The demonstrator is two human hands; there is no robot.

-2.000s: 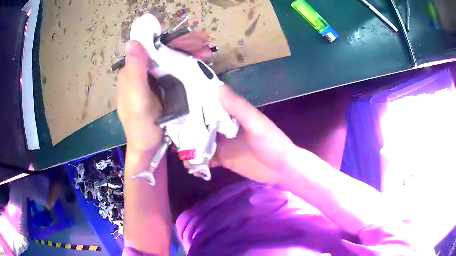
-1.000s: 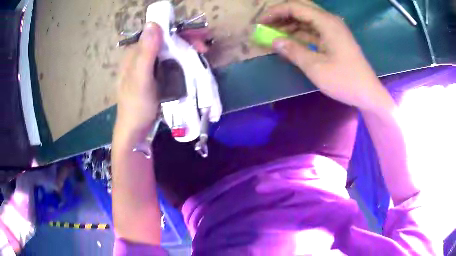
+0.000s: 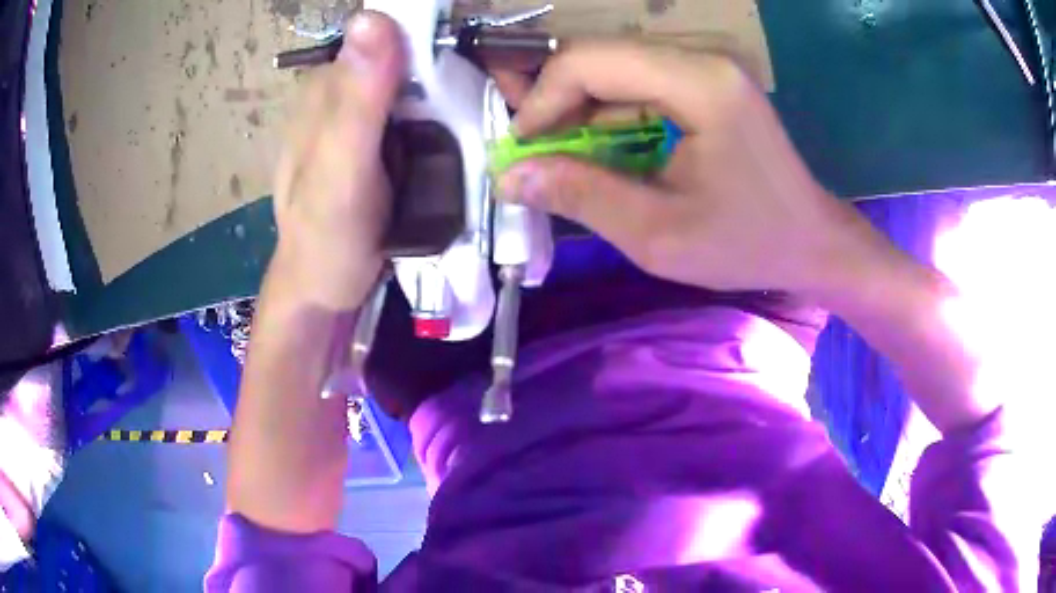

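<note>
A white model motorcycle (image 3: 466,307) is held over the bench's front edge, its tail toward me. Its dark handlebar (image 3: 506,43) sticks out both sides at the top. Its red tail light (image 3: 431,326) sits between two silver exhaust pipes (image 3: 505,336). My left hand (image 3: 336,174) grips the model from its left side, thumb near the front. My right hand (image 3: 706,174) pinches a green lighter-like stick (image 3: 579,144) with a blue end. The stick's green end is at the model's right side; whether it touches is unclear. My right palm hides part of the stick.
Stained brown cardboard (image 3: 174,127) lies on the dark green bench (image 3: 915,116). A thin metal rod (image 3: 1005,41) lies at the upper right. A blue bin (image 3: 220,359) with small metal parts is below the bench at left. A yellow-black floor strip (image 3: 168,437) shows at lower left.
My right hand left the model, took the green stick from the bench and brought it to the model's right side. My left hand kept its hold, and the model now points more straight up the view.
</note>
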